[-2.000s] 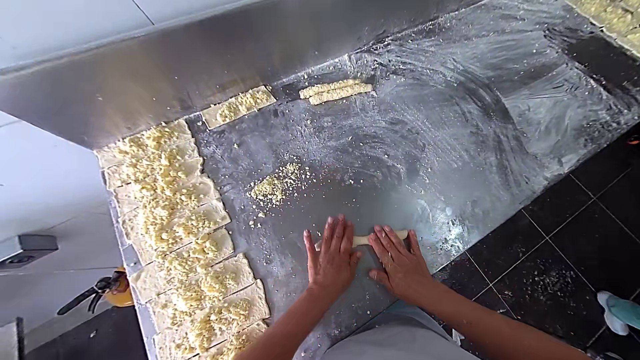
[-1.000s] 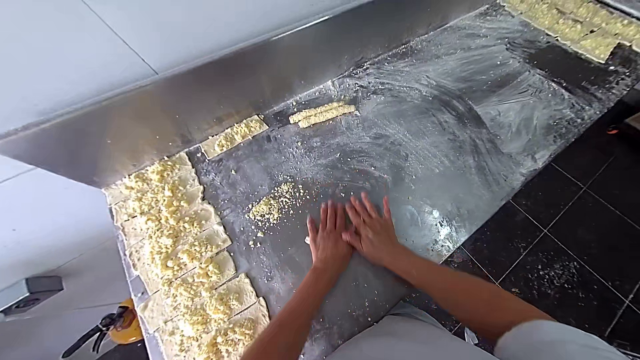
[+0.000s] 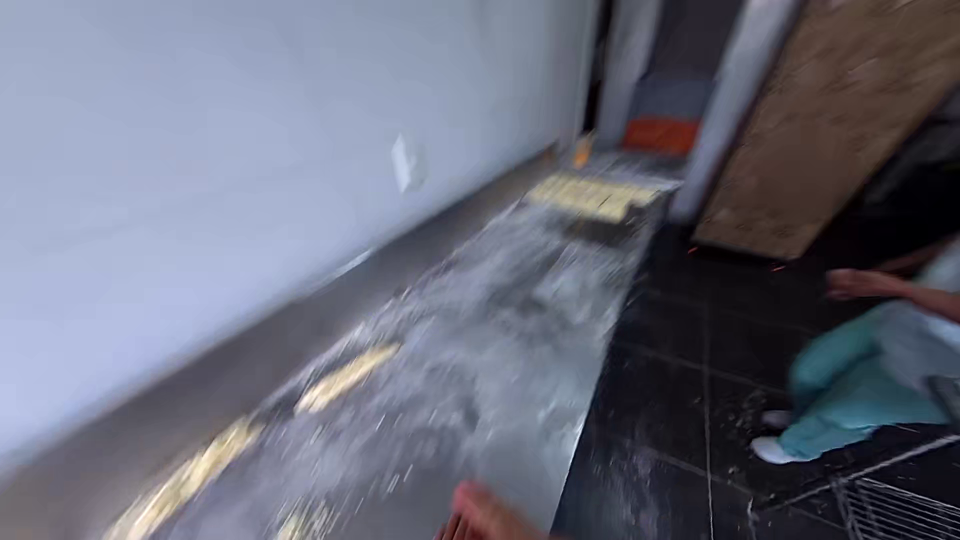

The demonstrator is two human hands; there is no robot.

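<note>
The view is strongly blurred. Part of one of my hands, apparently my right hand (image 3: 491, 514), shows at the bottom edge over the floured metal worktop (image 3: 517, 367); its fingers and anything under them are cut off. My left hand cannot be made out for certain. Beyond the hand, near the back wall of the worktop, lie rolled dough strips (image 3: 349, 377) with a crumbly coating. Closer, at the lower left, is a flat dough piece with crumbly topping (image 3: 187, 480). A small heap of yellow crumbs (image 3: 304, 521) shows at the bottom edge.
Topped dough pieces (image 3: 592, 196) lie at the worktop's far end. On the right, a person in teal trousers (image 3: 847, 397) is on the dark tiled floor (image 3: 675, 390), near a wire rack (image 3: 900, 510). A brown patterned panel (image 3: 817, 127) stands behind. The white wall (image 3: 225, 150) runs along the left.
My hands moved together over the worktop between the two earlier frames. The view has since swung up and to the right, so the hands are mostly out of frame and another person shows.
</note>
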